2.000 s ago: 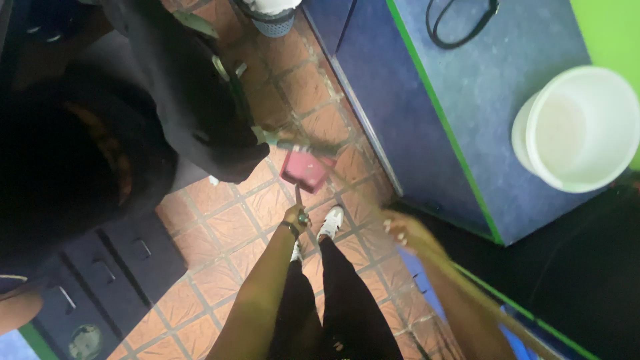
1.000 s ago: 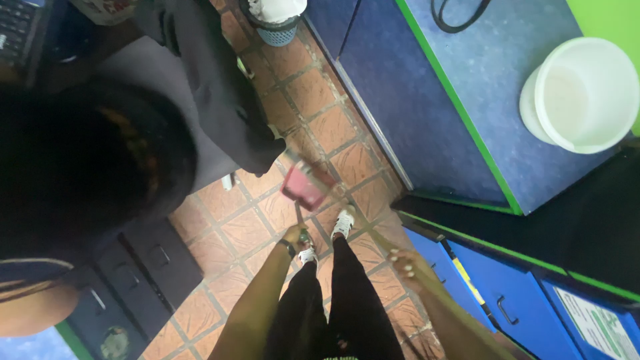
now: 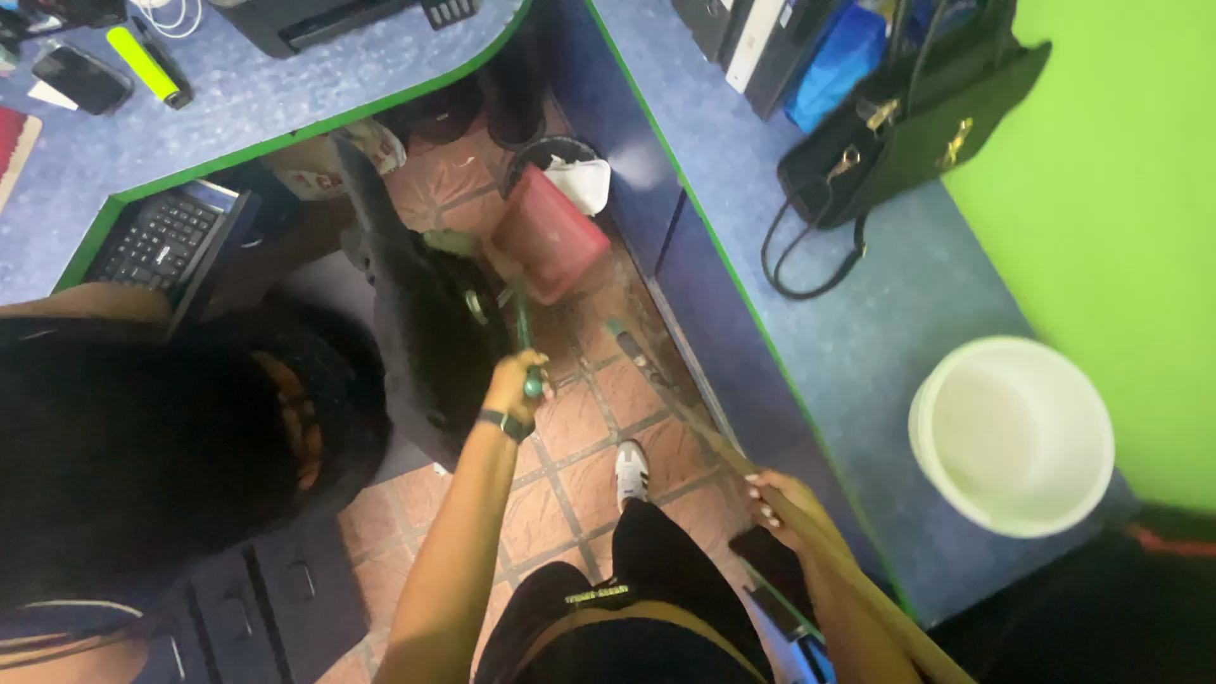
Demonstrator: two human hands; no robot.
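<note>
My left hand (image 3: 518,380), with a dark watch band on the wrist, grips the green handle (image 3: 523,318) of a red dustpan (image 3: 551,236). The dustpan is raised and tilted, just in front of a dark waste bin (image 3: 543,152) that holds white rubbish (image 3: 581,182). My right hand (image 3: 784,503) is closed around a long wooden broom handle (image 3: 722,446), which slants down to the tiled floor near the cabinet base. The broom's head is blurred and cannot be made out well.
A person in dark clothes (image 3: 180,456) sits close on the left, beside a desk with a keyboard (image 3: 157,237). On the right, a blue counter (image 3: 893,361) carries a white bucket (image 3: 1012,437) and a black handbag (image 3: 912,133). Blue cabinet fronts (image 3: 708,275) border the narrow tiled floor (image 3: 560,475).
My left hand has lifted the dustpan from the floor by my feet and carried it forward to the waste bin. The broom has come away from the dustpan. The view has shifted forward.
</note>
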